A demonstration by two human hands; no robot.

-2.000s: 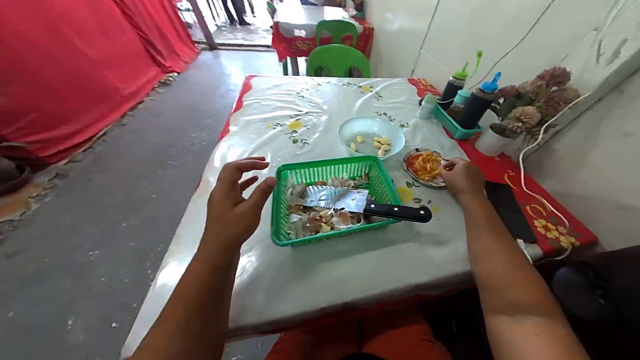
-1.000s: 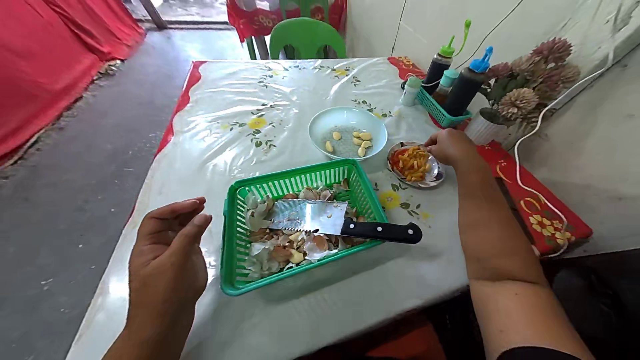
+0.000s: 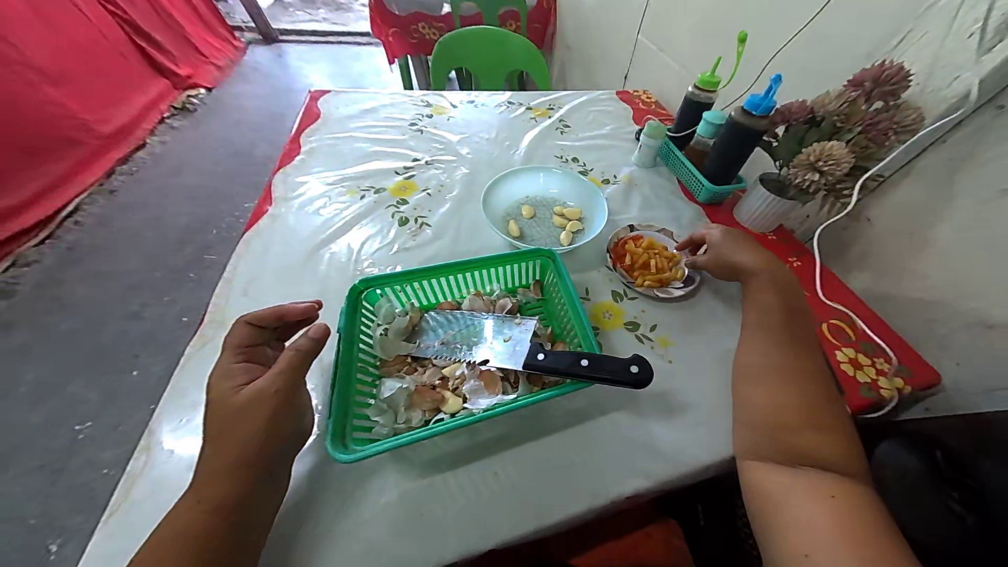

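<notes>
My left hand is raised just left of a green plastic basket, fingers apart and holding nothing. Garlic skins and a few cloves fill the basket, and a cleaver with a black handle lies across them, its handle over the right rim. Behind the basket, a pale blue bowl holds several peeled garlic cloves. My right hand is at the right rim of a small patterned plate of fries with red sauce; its fingertips appear to touch the rim, but the grip is unclear.
A teal basket with dark sauce bottles stands at the back right, beside a shaker and a potted flower arrangement. A white cord runs along the right edge. A green chair is behind the table.
My left hand has lowered a little beside the basket, its thumb and fingers closer together than two seconds ago. My right hand has stayed at the plate. The view has shifted closer to the table.
</notes>
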